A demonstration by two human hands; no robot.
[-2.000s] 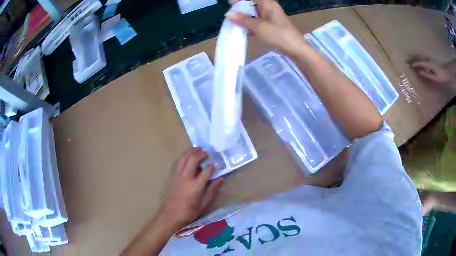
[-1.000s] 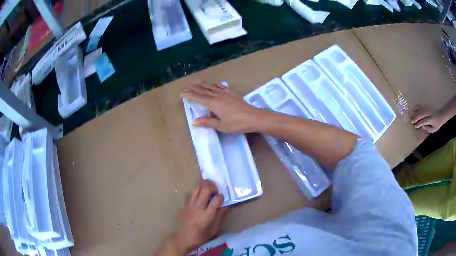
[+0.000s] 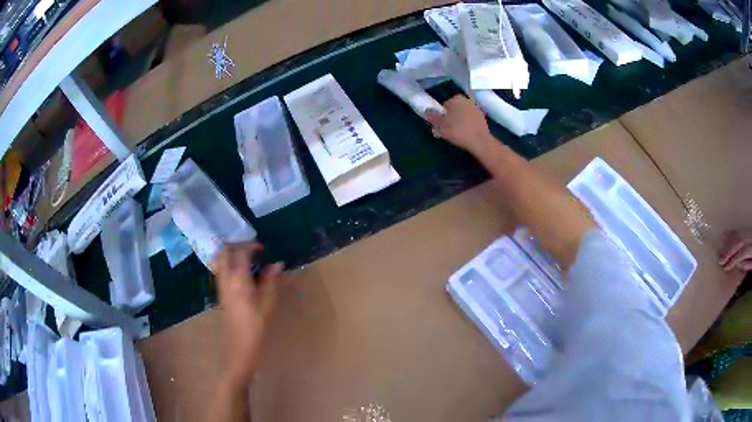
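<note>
My right hand (image 3: pixel 462 124) is over the dark green belt, with its fingertips closed on the near end of a long white wrapped product (image 3: pixel 404 89). My left hand (image 3: pixel 243 276) is blurred, fingers apart, at the near end of a translucent tray (image 3: pixel 202 206) on the belt's near side. I cannot tell how firmly it touches. On the brown cardboard, a white tray (image 3: pixel 503 288) lies partly under my right sleeve. Another tray (image 3: pixel 639 231) lies to its right. My right forearm and sleeve hide parts of the trays between them.
The belt carries a printed carton (image 3: pixel 342 140), a tray (image 3: pixel 268 157), more cartons (image 3: pixel 495 49) and wrapped items. A tray stack (image 3: pixel 103 371) is at lower left, beside a slanted metal frame (image 3: pixel 58 284). Another person's hand (image 3: pixel 735 250) rests at the right edge.
My hands have left the tray they were on, which is gone from that spot on the cardboard. Both hands are now forward at the belt, my right reaching farther. The view has shifted towards the belt.
</note>
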